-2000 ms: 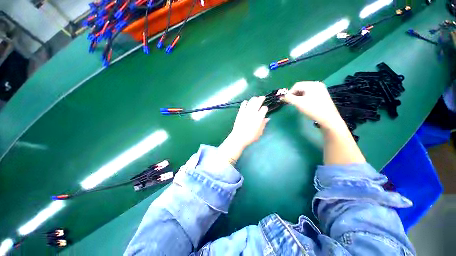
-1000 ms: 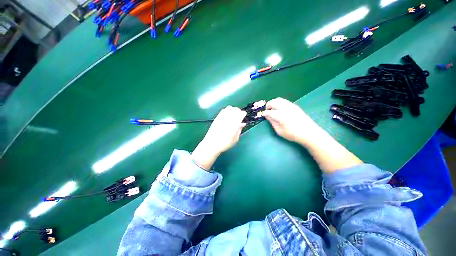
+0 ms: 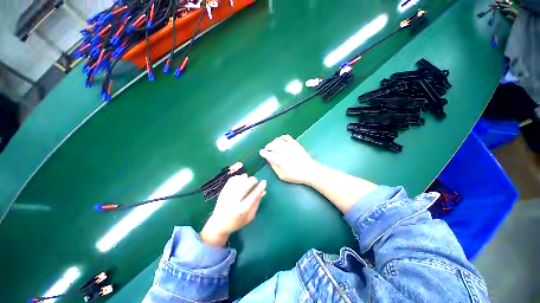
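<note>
A wire harness (image 3: 160,198) lies on the green belt, with a blue and red tip at its left end and black housings (image 3: 214,182) with pale terminals at its right end. My left hand (image 3: 234,204) is at the lower right of these housings and covers part of them; whether it grips them cannot be told. My right hand (image 3: 287,158) is right of the harness, apart from it, with curled fingers and nothing visible in them. A second harness (image 3: 284,110) lies farther up the belt. Loose black housings (image 3: 402,103) are heaped on the right.
An orange tray (image 3: 207,25) at the top holds harnesses, with a tangled bundle (image 3: 109,44) hanging over its left end. More harnesses lie at lower left (image 3: 97,286) and upper right (image 3: 385,39). A blue bin (image 3: 476,189) stands below the bench edge. A person's grey sleeve (image 3: 526,50) shows at top right.
The worked harness and both my hands have moved left and down in the picture. My right hand has come away from the terminals. The other harnesses also sit farther left and lower.
</note>
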